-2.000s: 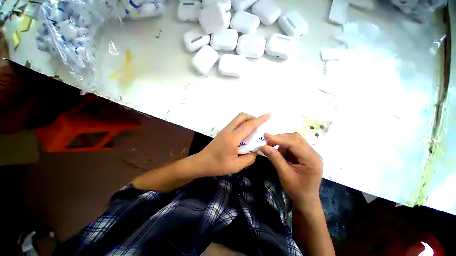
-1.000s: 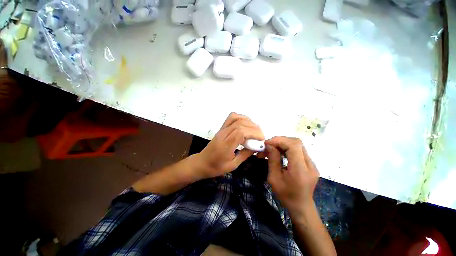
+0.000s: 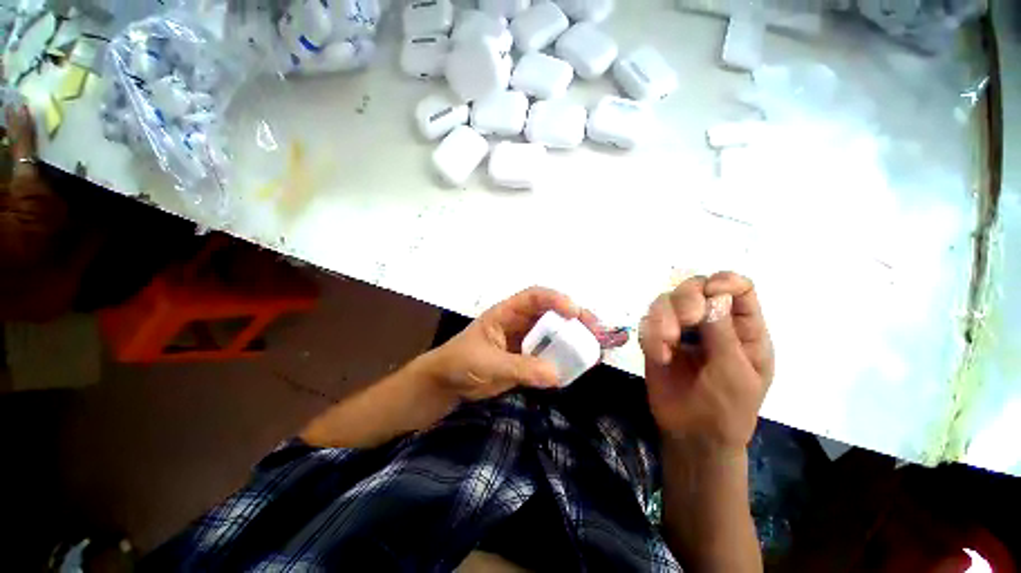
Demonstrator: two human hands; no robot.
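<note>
My left hand (image 3: 509,347) holds a white rounded case (image 3: 563,347) at the table's front edge. A short dark mark shows on the case's face, and no blue marks show on the visible side. My right hand (image 3: 711,364) is to the right of the case, apart from it, with fingers curled and thumb against them. A pale glint shows at the thumb tip; whether it is film cannot be told. A blurred reddish shape with a bluish spot shows just right of the case. More white cases (image 3: 556,123) lie in a cluster farther back on the table (image 3: 370,207).
A clear bag of blue-marked cases (image 3: 168,106) lies at the left, with more blue-marked cases (image 3: 325,34) at the back. Pale scraps (image 3: 817,146) and a white strip (image 3: 741,43) lie right. An orange-red stool (image 3: 207,313) stands below left. Part of a person (image 3: 25,213) shows far left.
My right hand has moved right, away from the case. My left hand has turned the case so its broad face with the dark mark shows.
</note>
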